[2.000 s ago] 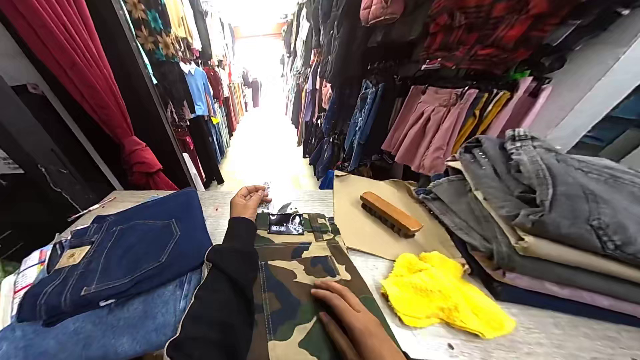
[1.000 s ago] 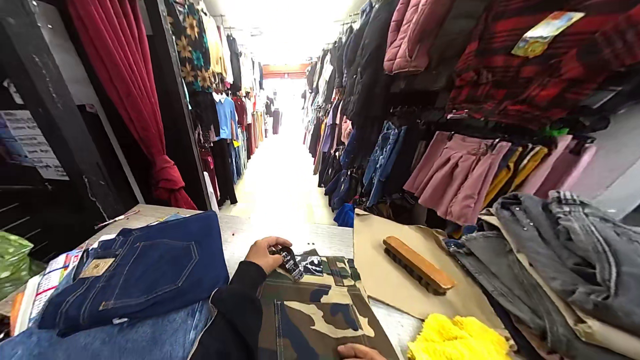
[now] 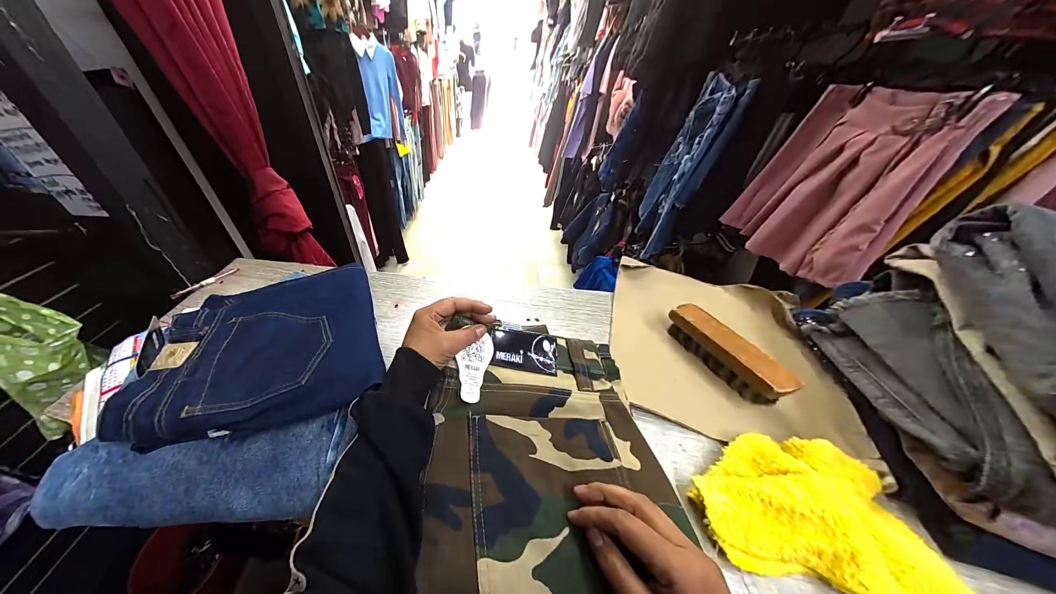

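Note:
Camouflage trousers (image 3: 528,478) lie flat in front of me, waistband away from me. At the left end of the waistband, my left hand (image 3: 445,330) pinches the fabric edge between thumb and fingers. Beside its thumb hangs a white paper tag (image 3: 473,367), and a black printed label (image 3: 525,351) lies on the waistband to the right. Lower down, my right hand (image 3: 639,536) rests on the trouser cloth, fingers slightly spread, its wrist cut off by the frame's bottom edge. A wooden-backed brush (image 3: 734,351) and a yellow fluffy cloth (image 3: 817,503) are on the right.
Folded blue jeans (image 3: 256,363) are stacked on the left of the table (image 3: 404,297). Brown cardboard (image 3: 660,379) lies under the brush. Grey jeans (image 3: 916,363) are piled at the far right. Hanging clothes line both sides of the aisle beyond, with a red curtain (image 3: 223,107) at left.
The black label, held up in my left hand a second ago, now lies flat on the waistband with the white tag showing beside it. The view has also shifted.

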